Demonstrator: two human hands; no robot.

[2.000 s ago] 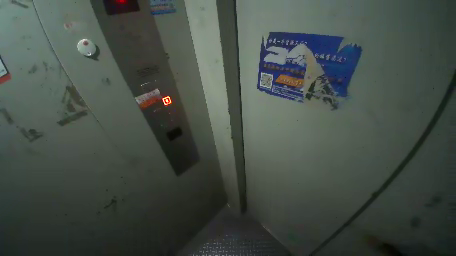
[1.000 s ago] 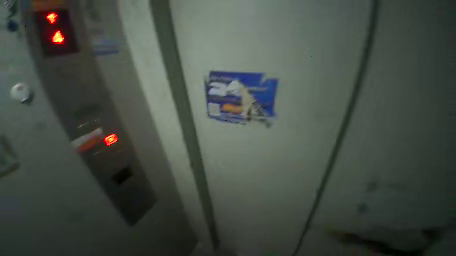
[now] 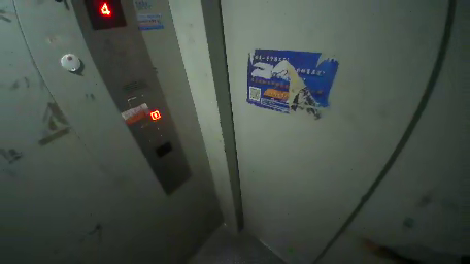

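Note:
Neither of my hands is in view. The car operating panel is a steel strip on the left wall, leaning in the picture. Its red display shows a 4 at the top. A small square button glows red beside an orange-white sticker. The pale lift doors fill the middle and right, with a dark seam curving down between the panels. A torn blue poster is stuck on the nearer panel.
A round white knob-like piece sits on the scratched left wall. A pale door post stands at the corner. The dim floor shows at the bottom. A brown scuffed patch lies at the lower right.
The view swung right, then partly back left, and is sharper than one second ago. The display has come into view with a 4; the arrow seen above it one second ago is not visible.

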